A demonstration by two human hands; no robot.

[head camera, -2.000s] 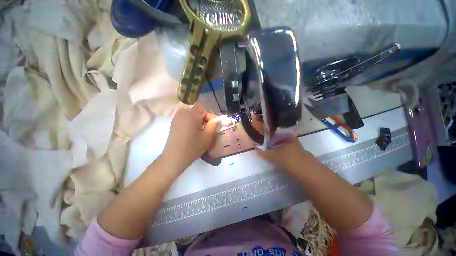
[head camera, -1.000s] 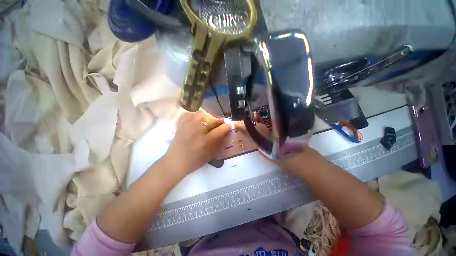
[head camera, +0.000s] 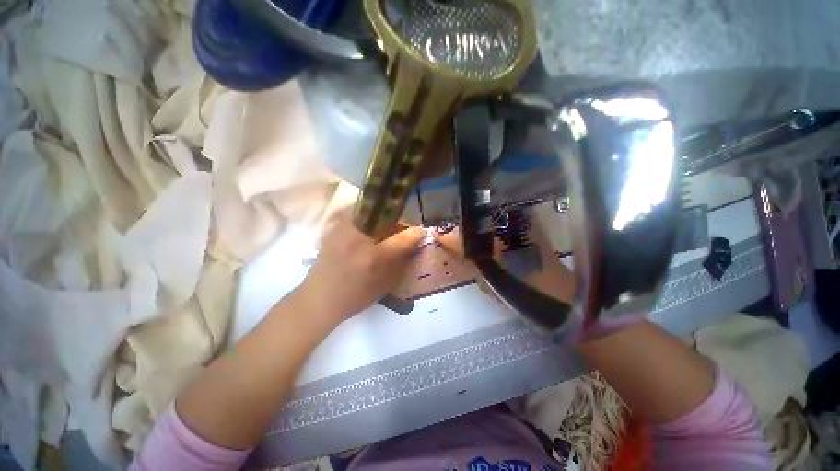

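Note:
My left hand [head camera: 355,262] lies on the sewing machine bed, its fingertips together at the brightly lit needle area [head camera: 431,236]. Glare hides whether they grip fabric. Pale cream fabric [head camera: 276,147] lies just beyond that hand, at left. My right hand [head camera: 516,262] is at the right of the needle area, mostly hidden behind a large chrome loop [head camera: 631,193]; its grip cannot be told. The pinkish-brown needle plate [head camera: 437,273] shows between the hands.
A brass key [head camera: 405,120] and dark blue fob [head camera: 253,41] hang close to the camera. Cream fabric [head camera: 92,230] is heaped at left. A ruler strip [head camera: 414,373] runs along the table edge. A small black part [head camera: 717,258] and purple-pink phone [head camera: 781,244] are at right.
The key, fob and chrome loop look larger; the loop has shifted right and now hides the snips and more of my right hand. My left fingertips have moved slightly right to the bright spot.

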